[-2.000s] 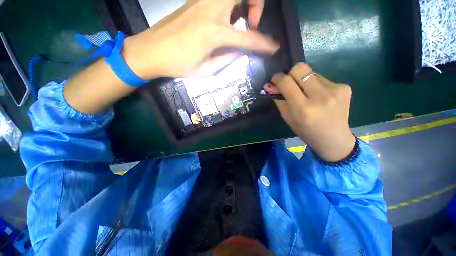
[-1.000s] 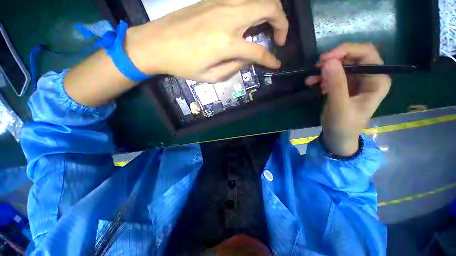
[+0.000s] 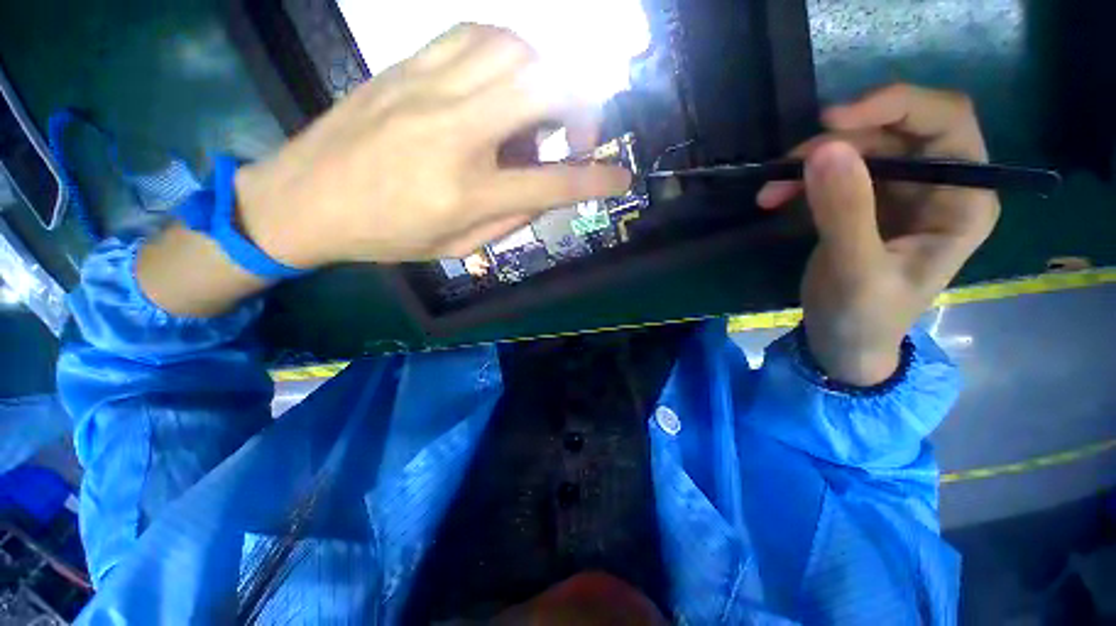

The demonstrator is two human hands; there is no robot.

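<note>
An open tablet with a bright, glaring silver-grey plate [image 3: 587, 49] lies in a black tray [image 3: 783, 73]. Its circuit board [image 3: 561, 232] shows white, green and gold patches at the end nearest me. My left hand [image 3: 428, 159] lies over the plate and board, slightly blurred, index fingertip at the board's right end; whether it grips anything is hidden. My right hand [image 3: 887, 220] holds black tweezers [image 3: 930, 171], fine tip pointing left to the board's right end beside my left fingertip. A thin dark wire seems to curve just above the tip.
A smartphone [image 3: 34, 159] lies at the far left, cut off by the edge. Clear plastic bags [image 3: 25, 287] are below it. A blue coiled cord [image 3: 61, 153] runs by my left wrist strap [image 3: 226, 226]. The green bench's front edge crosses below the tray.
My left hand has moved left and its fingers have drawn back, showing more of the plate and board. My right hand has moved right, and the tweezers now show at full length.
</note>
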